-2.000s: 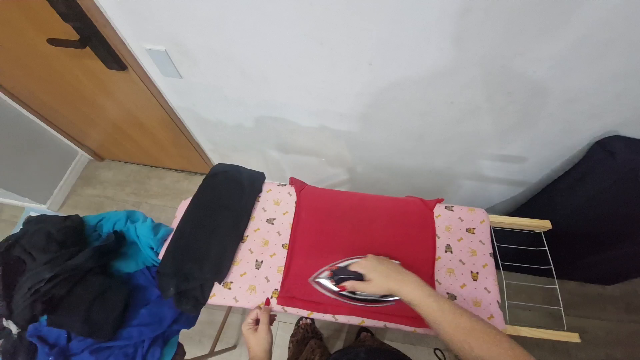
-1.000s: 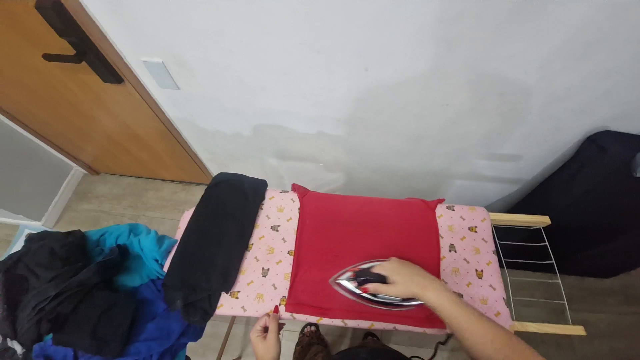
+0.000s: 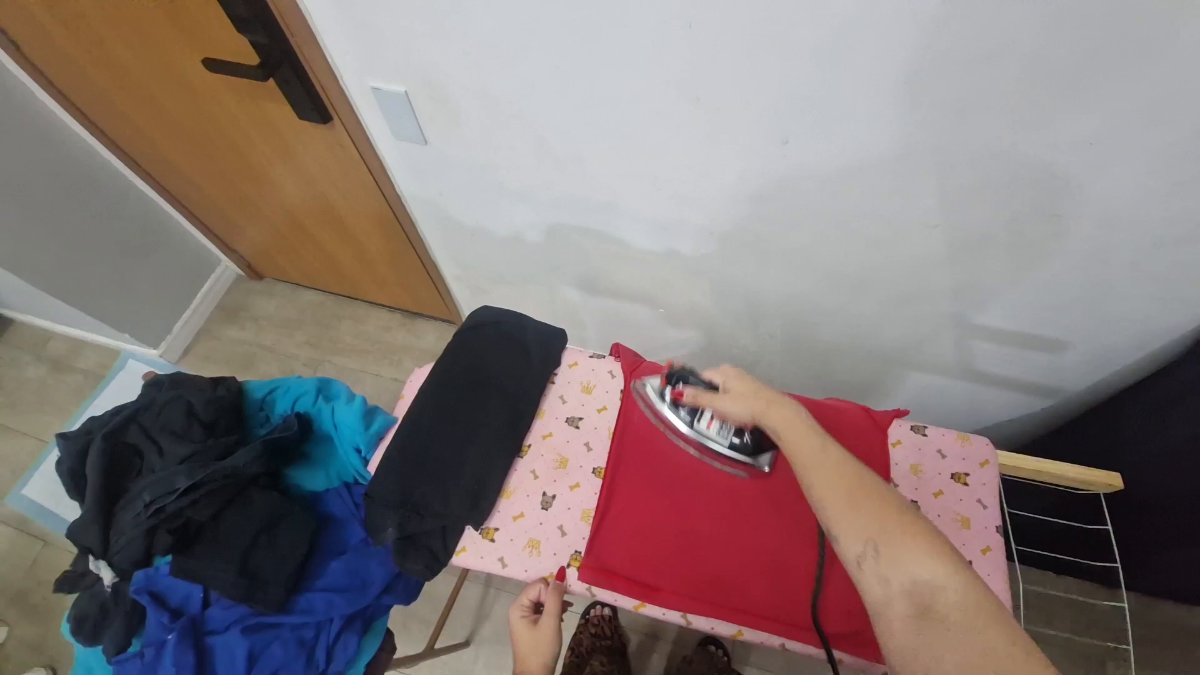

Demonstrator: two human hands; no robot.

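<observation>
My right hand [image 3: 731, 398] grips the handle of a silver and black clothes iron [image 3: 708, 427], which is over the upper left part of a red cloth item [image 3: 722, 534]. The red cloth lies spread flat on an ironing board with a pink printed cover [image 3: 553, 469]. The iron's cord [image 3: 817, 600] runs down across the cloth. At the board's near edge, by the lower left corner of the red cloth, is my left hand [image 3: 539, 614], thumb and finger close together; whether it pinches anything cannot be told. A folded black garment [image 3: 469, 431] lies across the board's left end.
A pile of black, teal and blue clothes [image 3: 234, 525] sits left of the board. A wire rack with wooden bars [image 3: 1059, 469] extends from the right end. Behind stand a white wall [image 3: 750, 187] and a wooden door [image 3: 281, 169]. My feet show below the near edge.
The iron, in my right hand, has moved from the lower part of the red cloth up to its upper left part. My left hand remains at the near edge.
</observation>
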